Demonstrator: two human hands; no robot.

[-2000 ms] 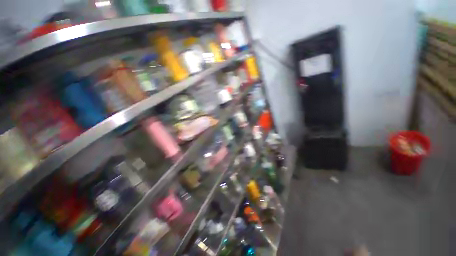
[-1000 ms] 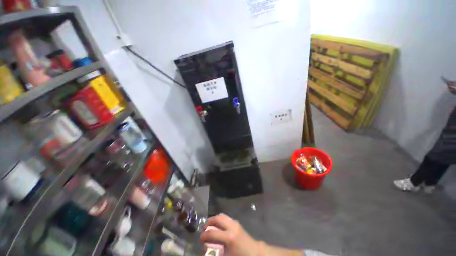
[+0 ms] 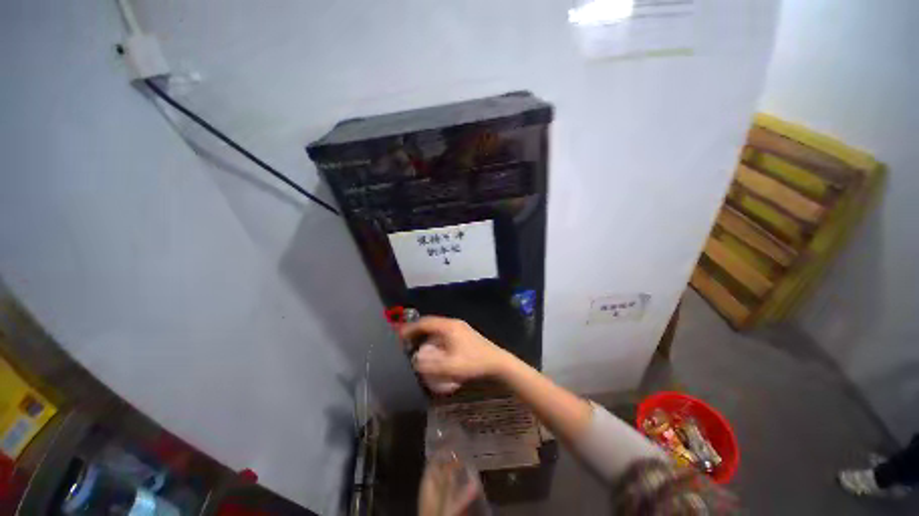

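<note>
The tall black dispenser (image 3: 443, 191) stands against the white wall, with a white notice (image 3: 445, 253) on its front. It has a red tap (image 3: 395, 314) at left and a blue tap (image 3: 524, 301) at right. My right hand (image 3: 450, 355) is bare, with bent fingers at the red tap; whether it grips the tap or something in the palm cannot be told. My left hand (image 3: 449, 492) is blurred and cut off by the bottom edge, around a clear bottle (image 3: 450, 446) below the taps.
A red bucket (image 3: 728, 443) with litter stands on the grey floor at lower right. Wooden pallets (image 3: 781, 227) lean on the wall behind it. A shelf with containers (image 3: 101, 484) is at lower left. A person's shoe (image 3: 860, 483) shows at the right edge.
The view has moved closer to the dispenser. My right hand has risen from the lower shelf side to the red tap. My left hand and the clear bottle have come into view.
</note>
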